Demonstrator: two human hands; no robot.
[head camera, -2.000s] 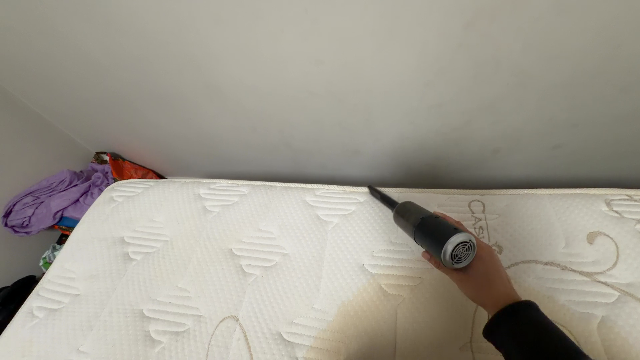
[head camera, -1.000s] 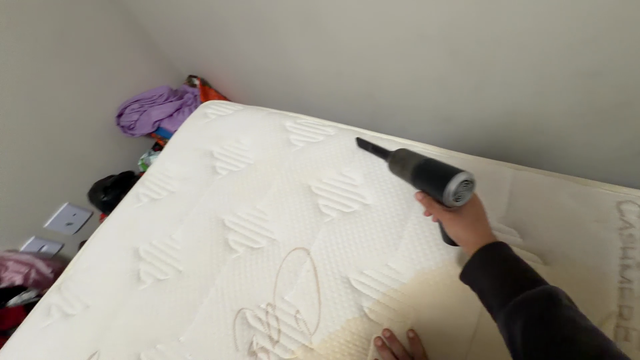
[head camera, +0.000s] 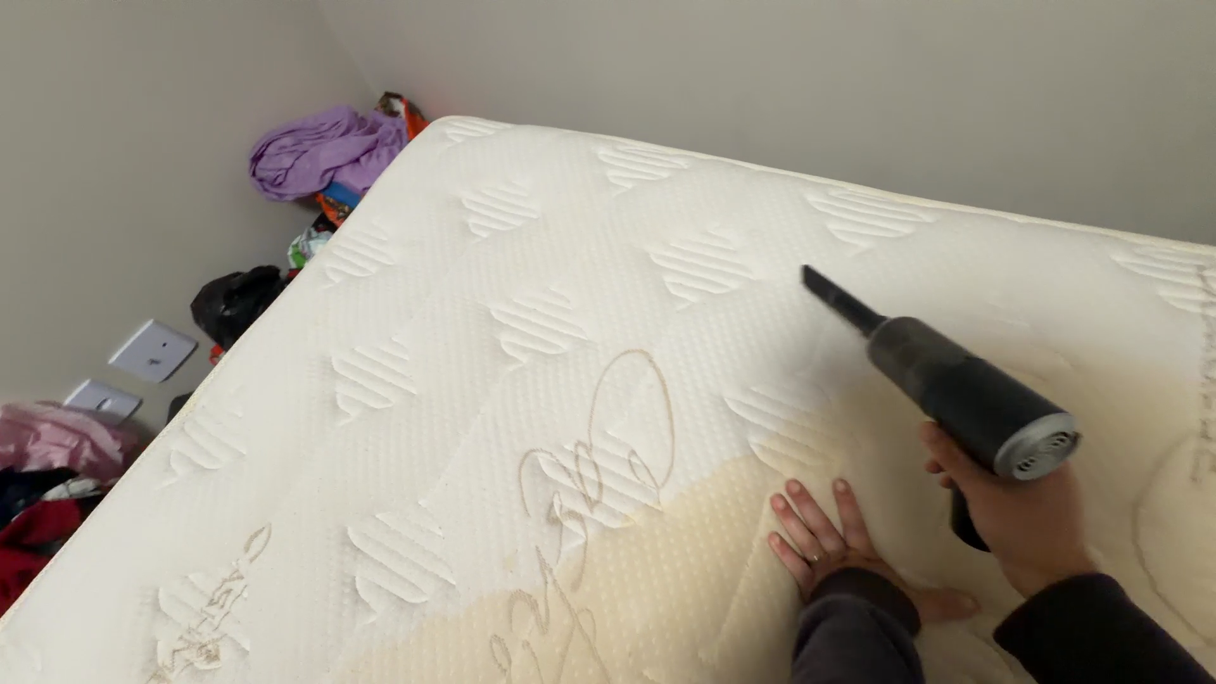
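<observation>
My right hand (head camera: 1021, 513) is closed around the handle of a black handheld vacuum cleaner (head camera: 959, 389), which has a grey vented end cap and a narrow crevice nozzle. The nozzle points up and to the left, over a white quilted mattress (head camera: 570, 237); whether its tip touches the fabric I cannot tell. Lower down, my left hand (head camera: 836, 551), with a ring on one finger, lies palm down and fingers spread on a yellowish-brown stained area of the mattress. Both arms have dark sleeves.
Grey walls stand behind the mattress and to its left. Beside its left edge are purple cloth (head camera: 328, 152), a black plastic bag (head camera: 237, 304) and a heap of pink and red clothes (head camera: 66, 446). Two white wall plates (head camera: 154, 351) sit on the left wall.
The vacuum's nozzle has moved from the mattress's wall-side edge onto its top surface. My left hand, unseen two seconds ago, now shows fully on the mattress. The view has turned left.
</observation>
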